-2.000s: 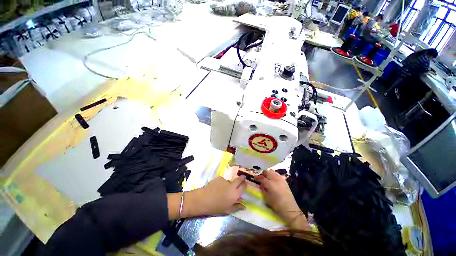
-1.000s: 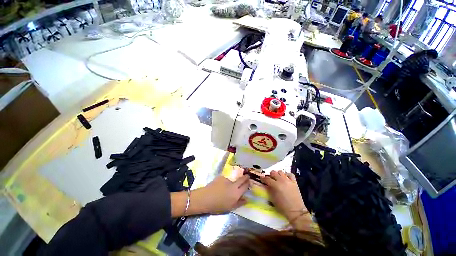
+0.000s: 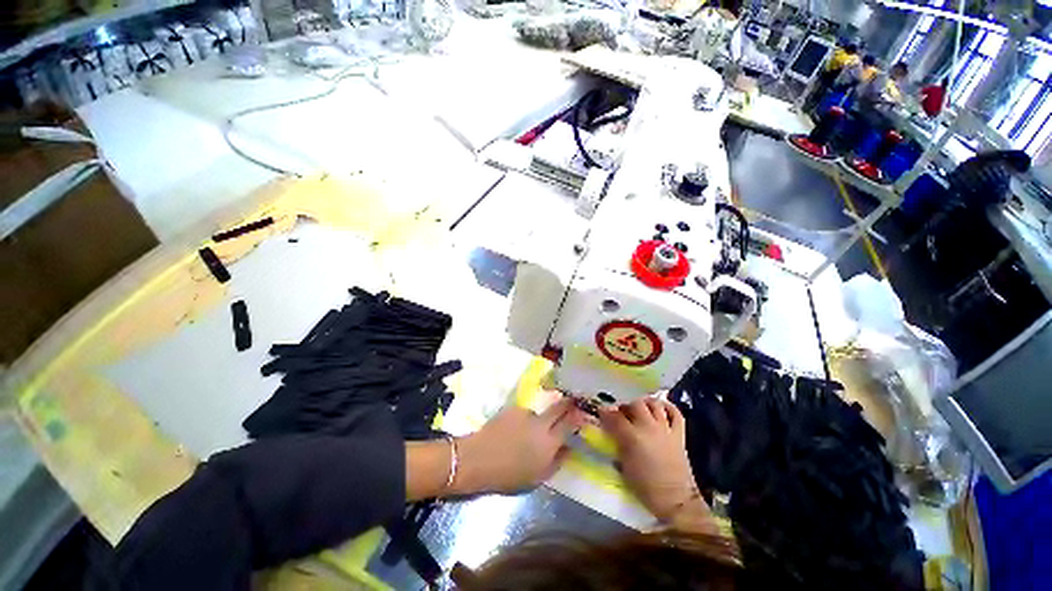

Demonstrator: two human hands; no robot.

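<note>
A small black strip [image 3: 588,406] shows between my fingertips under the head of the white sewing machine [image 3: 632,303]. My left hand [image 3: 519,448] holds its left end, with the fingers bent and pointing right. My right hand [image 3: 653,450] presses at its right end, fingers forward. The needle and presser foot are hidden by the head and fingers. A large tangled pile of black strips [image 3: 796,473] lies right of my right hand. A flatter pile of black strips [image 3: 358,364] lies on the pale board to the left, beyond my left forearm.
Three separate black pieces [image 3: 241,324] lie at the board's upper left. A cardboard box [image 3: 69,242] stands at far left. A shiny metal plate [image 3: 485,533] with black pieces is below my left wrist. Clear plastic bags [image 3: 900,381] and a grey screen [image 3: 1009,398] are at right. People sit far behind.
The whole view has shifted slightly, so the machine appears further right. Both hands stay at the needle area; the strip between them shows less than before.
</note>
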